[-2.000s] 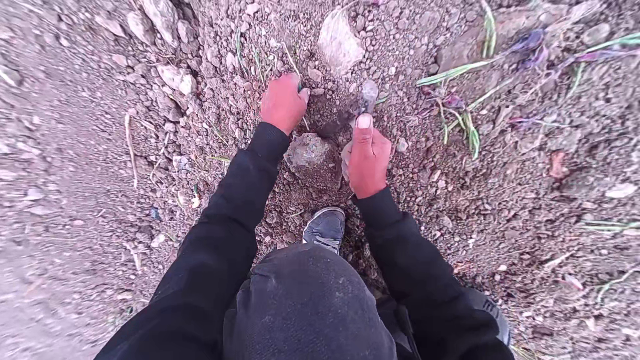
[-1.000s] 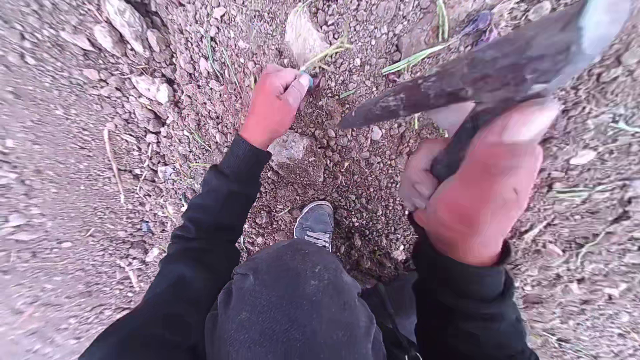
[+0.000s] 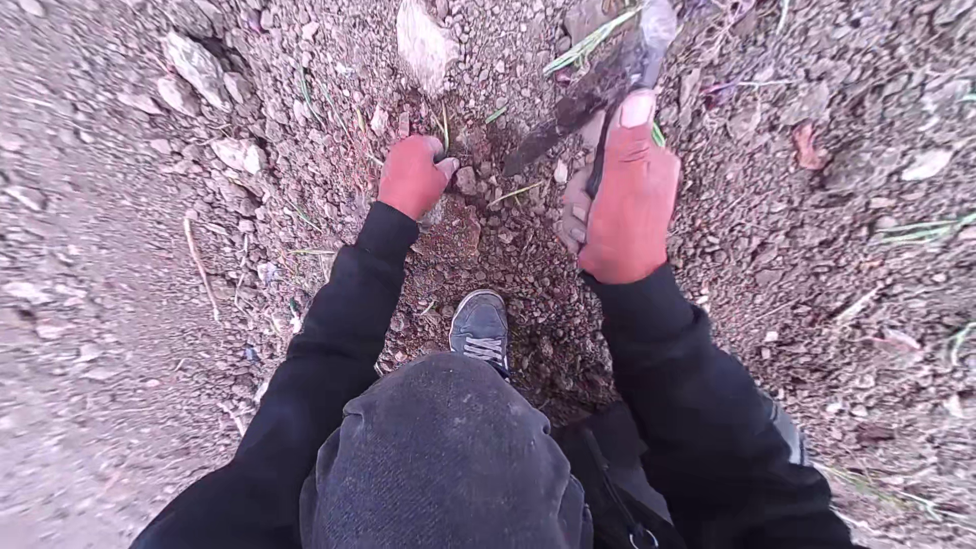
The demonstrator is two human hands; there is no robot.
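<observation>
My right hand (image 3: 629, 187) is closed round the handle of a digging hand tool with a dark metal blade (image 3: 553, 133), thumb laid along it. The blade slants down to the left, its tip close to the loose soil. To the left, my left hand (image 3: 415, 175) is at the ground with thumb and forefinger together near a thin green stem (image 3: 445, 128); whether the fingers grip it I cannot tell. Between the hands lies dug soil with a small clod (image 3: 466, 181) and a short green blade of leaf (image 3: 516, 194).
A large pale stone (image 3: 425, 47) lies beyond my left hand, with more stones (image 3: 197, 69) at the upper left. Cut green leaves (image 3: 591, 42) lie near the tool. My grey shoe (image 3: 480, 326) stands on the soil just below the hands.
My right hand has brought the raised tool down to the ground. The green stems seen in my left hand a second ago no longer show there, and that hand is lower, at the soil.
</observation>
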